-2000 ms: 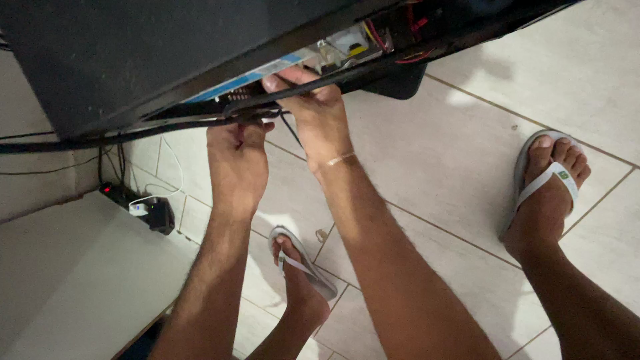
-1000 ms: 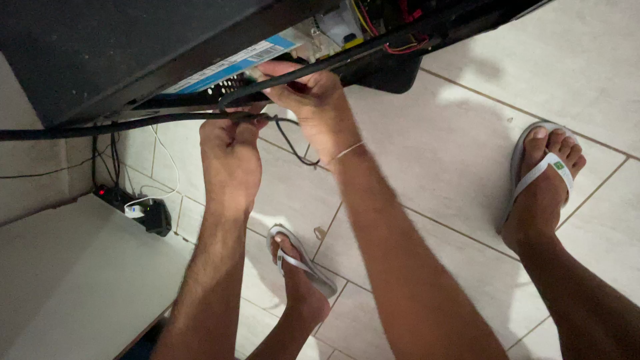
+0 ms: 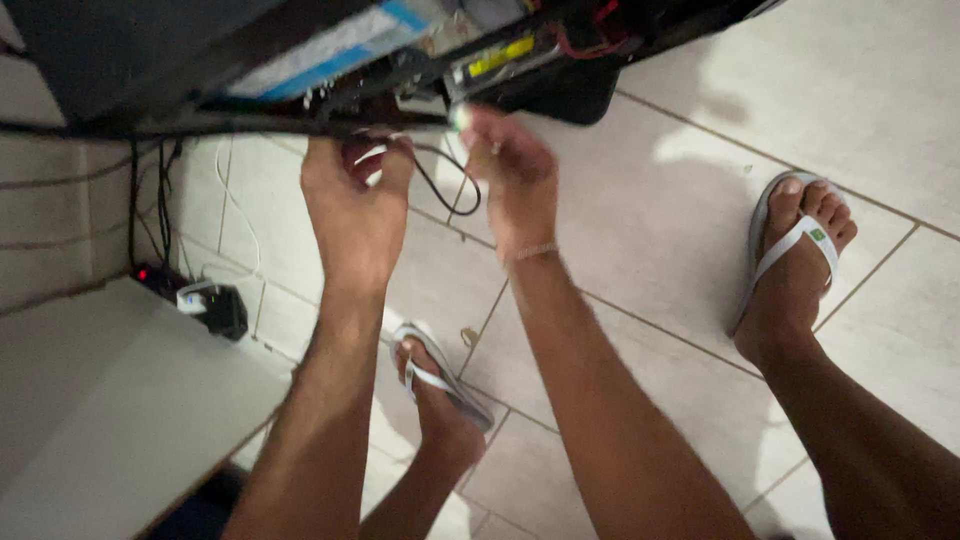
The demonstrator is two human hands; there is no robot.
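The underside or edge of a black housing (image 3: 172, 60) crosses the top, with wires and parts showing in its opening. My left hand (image 3: 356, 172) is bent around a thin black cable (image 3: 466, 206) just below that edge; the cable loops to the right. My right hand (image 3: 514, 161), blurred, has its thumb and fingertips together at a small pale and green thing (image 3: 460, 118), too blurred to name. A part with a yellow label (image 3: 501, 56) and a blue and white label (image 3: 337, 52) sit in the opening above.
A power strip (image 3: 154, 277) with a red light and a black adapter (image 3: 225, 311) lie by a white panel (image 3: 127, 397) at the left. Cables hang near the wall. Two feet in flip-flops (image 3: 799, 247) stand on the tiled floor (image 3: 645, 225).
My right hand has moved right, away from my left hand and the thick black cable. That cable's raised loop across the opening no longer shows as before. The view has come somewhat closer.
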